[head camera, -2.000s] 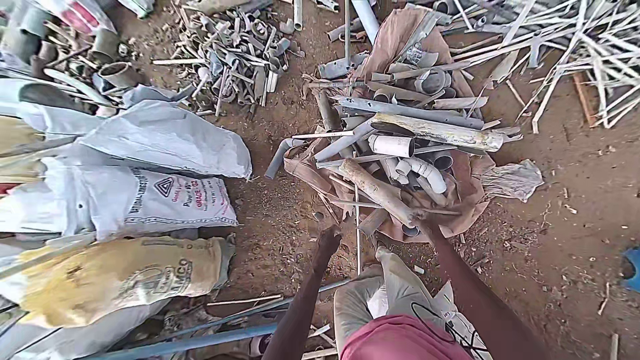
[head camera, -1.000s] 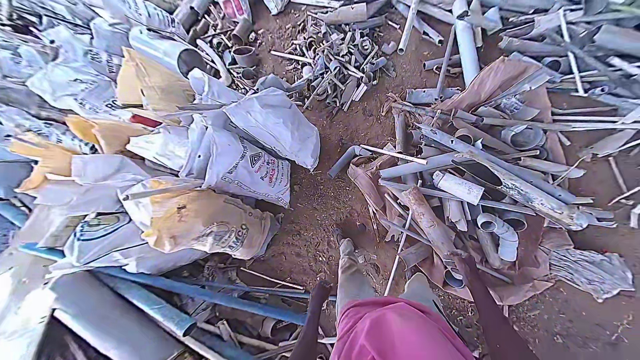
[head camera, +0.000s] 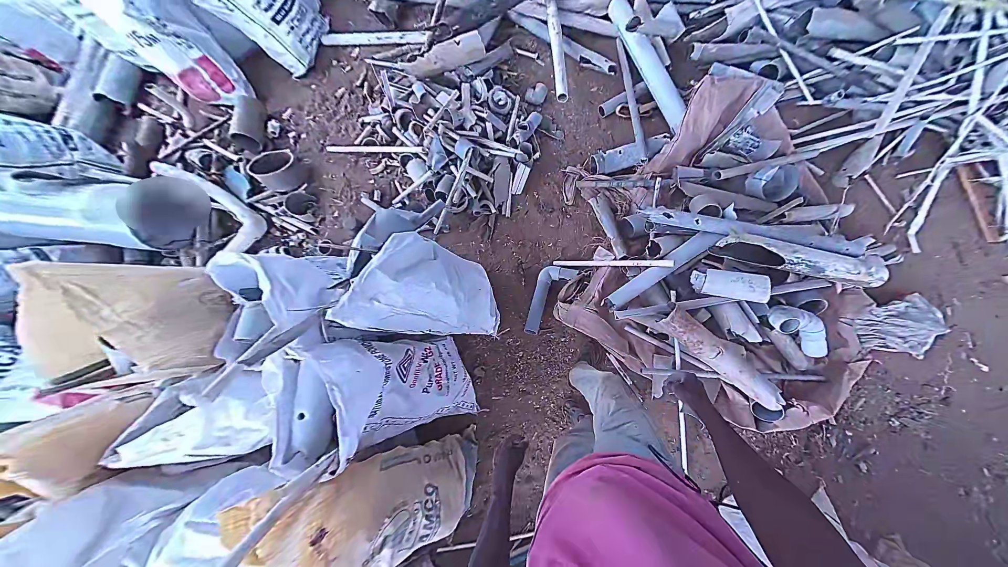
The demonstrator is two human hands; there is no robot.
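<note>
My left hand (head camera: 510, 453) hangs beside my leg over bare soil, near the printed brown sack (head camera: 394, 500); its fingers look curled, with nothing visible in them. My right hand (head camera: 683, 387) is at the near edge of a heap of scrap plastic pipes, at a thin grey pipe (head camera: 756, 376); whether it grips this is unclear. Close by lie a wide broken pipe (head camera: 720, 354), a white pipe elbow (head camera: 799, 329) and a short white pipe (head camera: 732, 285). The heap rests on an opened brown woven sack (head camera: 846, 382). A grey pipe elbow (head camera: 541, 299) lies at its left side.
Filled white sacks (head camera: 429, 287) and brown sacks crowd the left. A pile of small pipe offcuts (head camera: 465, 146) lies ahead, with thin strips (head camera: 945, 94) at the far right. A long grey pipe (head camera: 650, 67) reaches toward the heap.
The view has swung left and back. My left hand was lower in view a second ago, nearer the long blue pipes. My right hand stays by the pipe heap.
</note>
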